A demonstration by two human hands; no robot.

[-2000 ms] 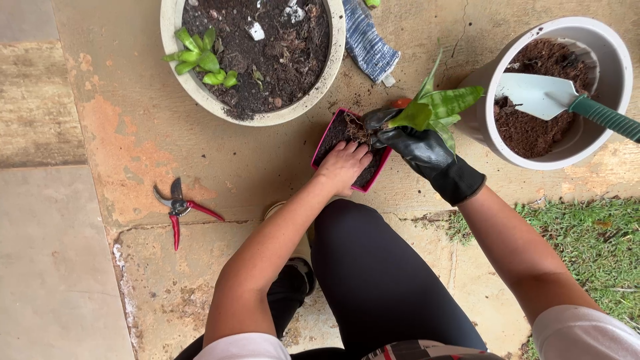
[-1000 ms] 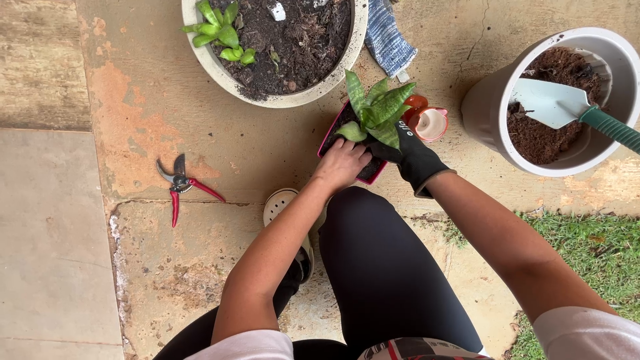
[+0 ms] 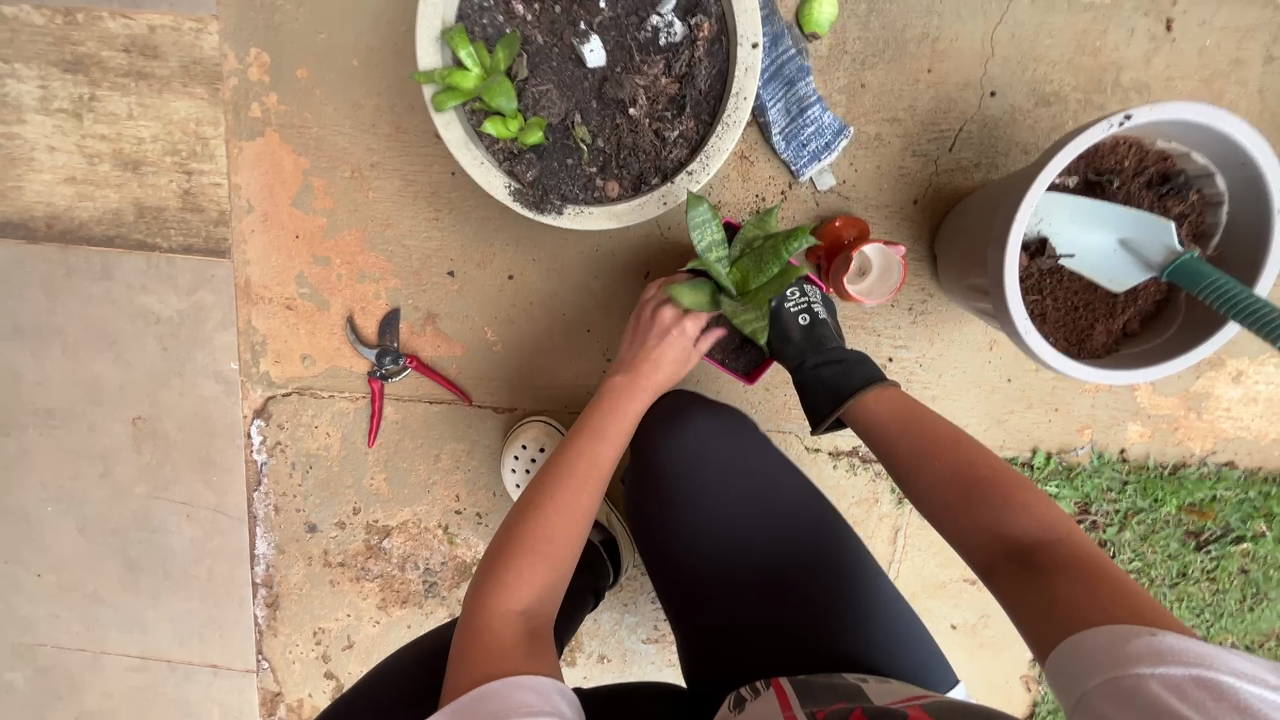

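Note:
A leafy green plant (image 3: 745,262) stands upright in a small pink pot (image 3: 742,372) of dark soil, in the middle of the head view. My bare left hand (image 3: 662,338) lies at the pot's left side, its fingers bent at the soil under the leaves; whether they grip anything is hidden. On the right side, my right hand (image 3: 803,325) in a black glove is against the pot and the plant's lower leaves, its fingertips hidden by them. Just beyond the glove sits a small orange and white ceramic pot (image 3: 872,272).
Red-handled pruning shears (image 3: 387,362) lie on the concrete at left. A large round planter (image 3: 590,215) with soil and small plants stands at top, a blue knitted glove (image 3: 795,110) beside it. At right, a grey pot (image 3: 975,250) holds brown substrate and a green-handled trowel (image 3: 1125,245).
The plant was held tilted with its roots showing over the pink pot; now it stands upright in the pot. My gloved hand has come down to the pot's right side.

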